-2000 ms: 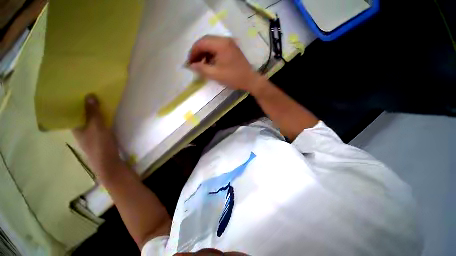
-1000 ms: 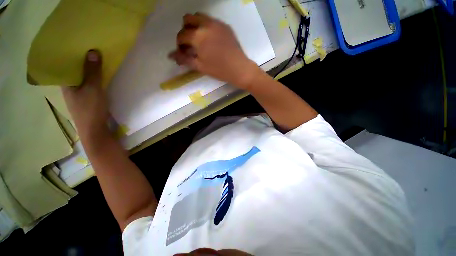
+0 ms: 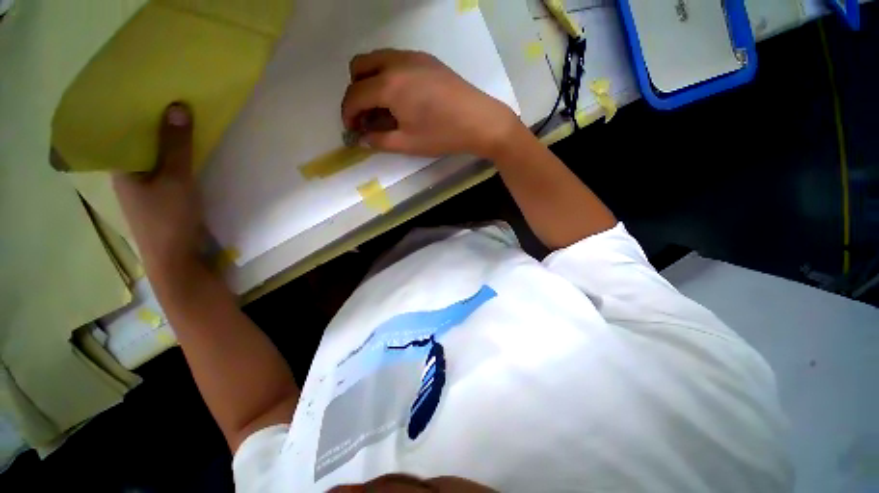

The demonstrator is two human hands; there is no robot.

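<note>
My left hand (image 3: 166, 183) holds the khaki-yellow bag panel (image 3: 159, 77) by its lower edge, thumb on top, the panel lifted and curved over the white board (image 3: 279, 188). My right hand (image 3: 400, 104) is closed with its fingertips around a tiny greyish piece (image 3: 353, 139), possibly a metal ornament, just above a yellow tape strip (image 3: 332, 162) on the board. The piece is too small to make out clearly.
A blue-rimmed tray (image 3: 665, 99) with a small dark piece inside lies at upper right. Black snips (image 3: 572, 77) and tape scraps (image 3: 602, 96) lie left of it. Stacked khaki panels (image 3: 58, 279) lie at the left. The table edge runs before my body.
The panel's near end has lifted and curved compared with the first frame. My right hand has lowered slightly towards the tape strip since the last frame and is less blurred. The view has shifted.
</note>
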